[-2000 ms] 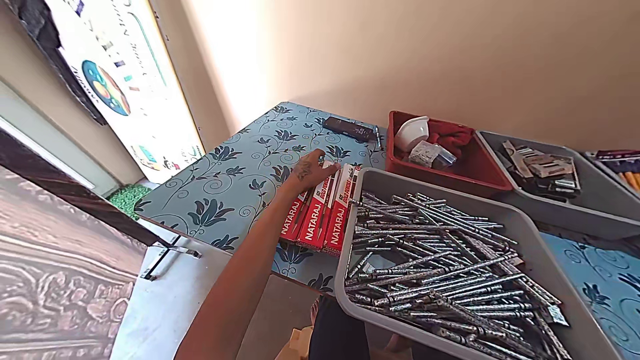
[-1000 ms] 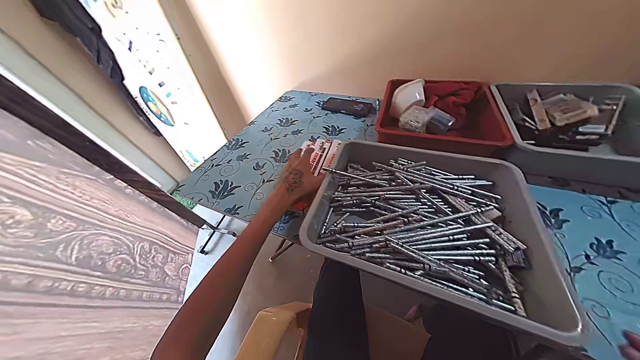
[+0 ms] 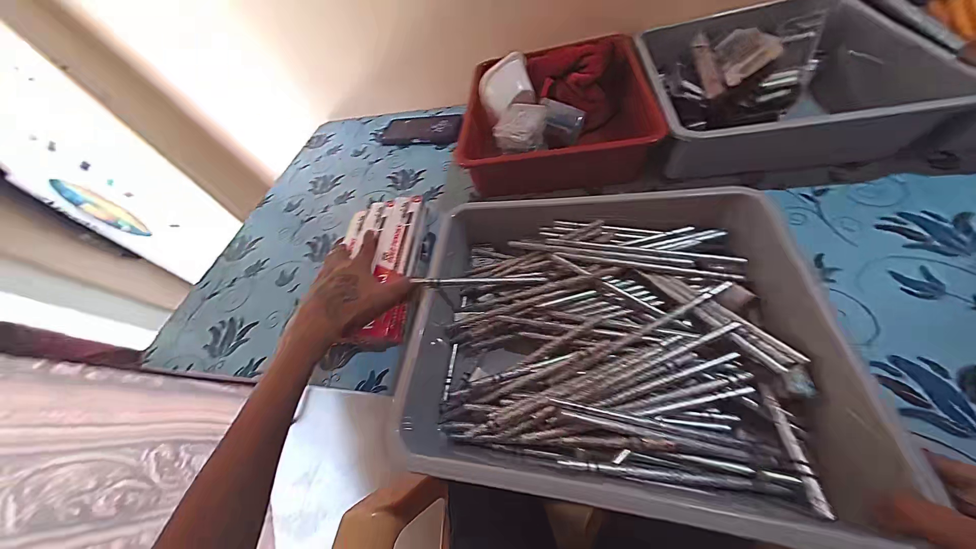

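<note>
My left hand (image 3: 347,293) lies over red and white Nataraj pencil boxes (image 3: 396,229) at the left of a grey plastic tray (image 3: 595,200); whether its fingers grip them is unclear. Many loose patterned pencils (image 3: 610,343) fill the tray in a jumbled heap. One pencil (image 3: 488,281) sticks out over the tray's left rim, its end by my left thumb. At the lower right corner my right hand (image 3: 926,507) is on the tray's rim, blurred, with fingers inside and outside the wall.
Behind the tray stands a red bin (image 3: 564,164) with a white container, a red cloth and small packs. Beside it, a grey bin (image 3: 808,118) holds more items. A dark flat case (image 3: 422,130) lies on the blue floral tablecloth (image 3: 229,305). A chair's edge (image 3: 389,507) shows below.
My right hand has come onto the tray's right corner; one second ago only fingertips showed at the frame's edge. My left hand remains at the boxes. The view has shifted closer to the tray.
</note>
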